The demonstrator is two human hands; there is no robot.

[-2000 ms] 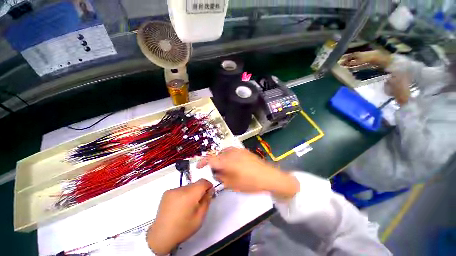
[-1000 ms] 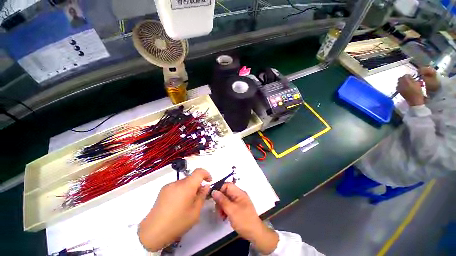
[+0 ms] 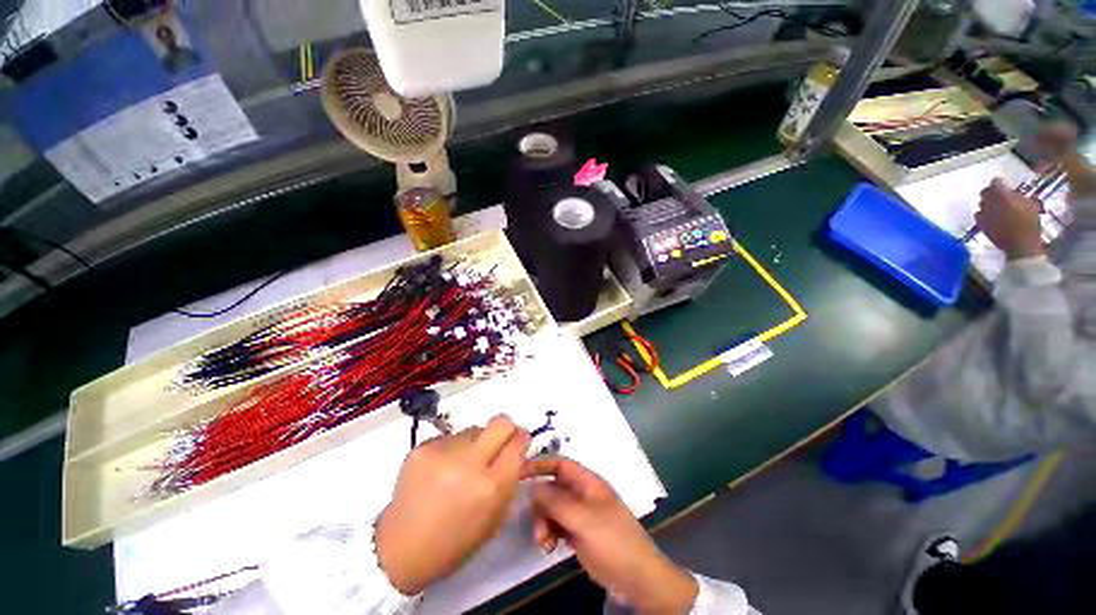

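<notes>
My left hand point(image 3: 451, 502) and my right hand point(image 3: 589, 517) are close together over the white work sheet point(image 3: 625, 445). The fingertips of both hands pinch a small dark piece of a wire harness point(image 3: 547, 435); its short dark end shows just beyond the fingers. Most of the harness is hidden by my hands. A black round-headed part with a cable point(image 3: 420, 404) lies at the tray's front edge, beyond my left hand. The cream parts tray point(image 3: 90, 514) holds red lead wires point(image 3: 397, 342), black lead wires point(image 3: 228, 360) and small white connector housings point(image 3: 490, 324).
Black tape rolls point(image 3: 577, 258), a tape dispenser point(image 3: 673, 246) and a red-orange handled tool point(image 3: 627, 364) stand right of the tray. A fan point(image 3: 385, 108) and amber container point(image 3: 423, 219) are behind. A blue bin point(image 3: 899, 244) and another person point(image 3: 1004, 348) are at right.
My hands came together from a crossed position two seconds ago, with my right hand now lower. Since one second ago, less of the dark piece shows between them. The other person's hands moved.
</notes>
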